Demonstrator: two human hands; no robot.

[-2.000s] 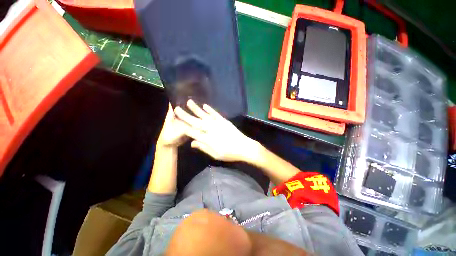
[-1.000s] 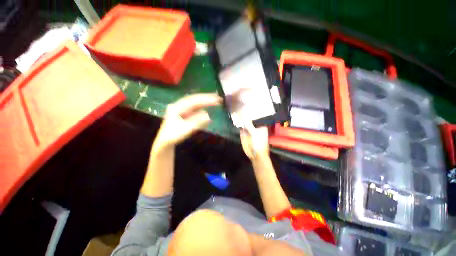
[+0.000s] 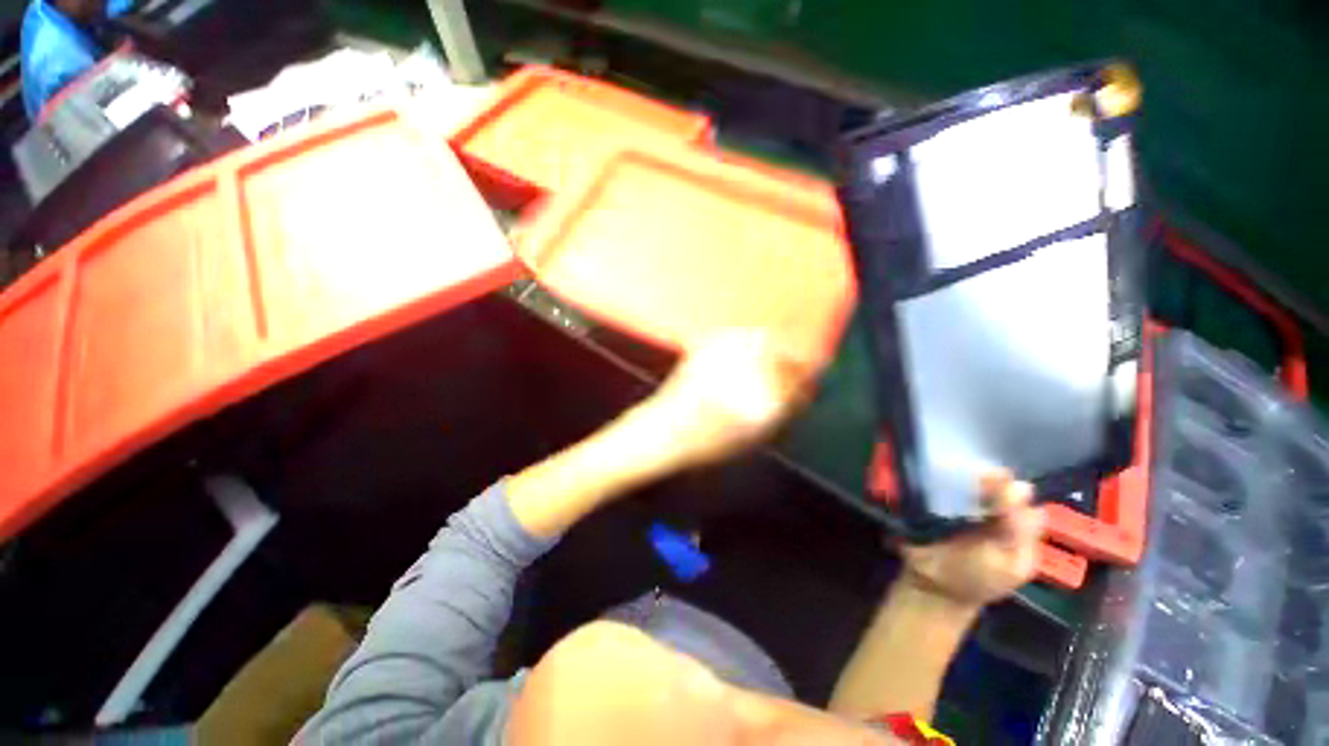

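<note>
My right hand (image 3: 979,547) holds a part-assembled tablet (image 3: 1006,306) by its lower edge. The tablet is raised and upright, with its open back, black frame and bright grey-white panels facing me. My left hand (image 3: 736,386), blurred, grips the near right corner of an empty red foam tray (image 3: 685,241). That tray is tilted in front of another red tray (image 3: 576,124) at the back. The raised tablet mostly hides a red tray (image 3: 1115,517) below it at the right.
A large orange-red compartmented tray (image 3: 161,277) spans the left. Clear blister trays (image 3: 1239,539) stand at the far right. White sheets (image 3: 321,91) lie at the back left. Part of a person in blue (image 3: 61,56) shows at the top left. A cardboard box (image 3: 284,678) is below.
The tablet has moved right and up in my right hand. My left hand has moved right and taken hold of a red tray, which is now apart from the stack. The view has shifted.
</note>
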